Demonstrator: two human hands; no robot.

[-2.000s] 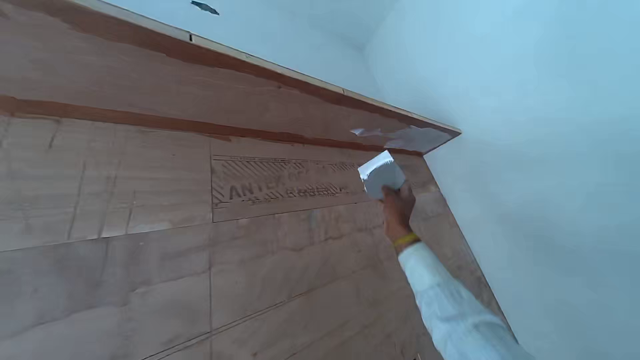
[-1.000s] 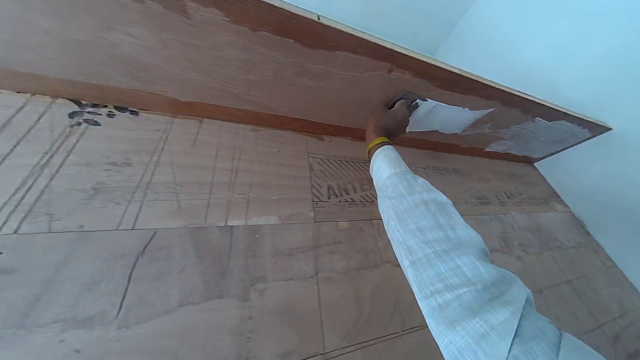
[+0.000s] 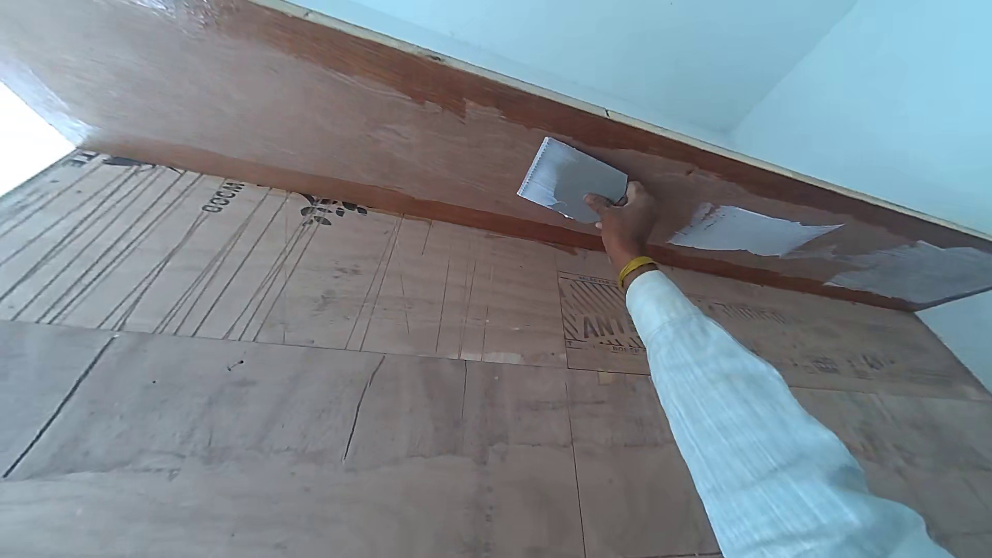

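My right hand (image 3: pixel 626 221), below a yellow wristband and a pale sleeve, grips a flat metal putty blade (image 3: pixel 577 182). White putty lies along the blade's left edge. The blade is held over a reddish-brown wooden board (image 3: pixel 434 147) that runs across the upper view; whether it touches is not clear. To the right of the hand, a thick white putty patch (image 3: pixel 752 231) sits on the board, and a thinner smear (image 3: pixel 914 271) lies farther toward its right end. My left hand is out of view.
Below the board stretches plywood panelling (image 3: pixel 310 434) with seams, dark pencil-like lines and printed marks. A pale edge strip (image 3: pixel 527 87) borders the board's upper side. Beyond it and at the right are light blue-white walls (image 3: pixel 914 116). A bright area shows at the far left.
The right hand, which pressed low against the board one second ago beside the white putty, now holds the blade left of that patch with its face showing. The patch was absent two seconds ago.
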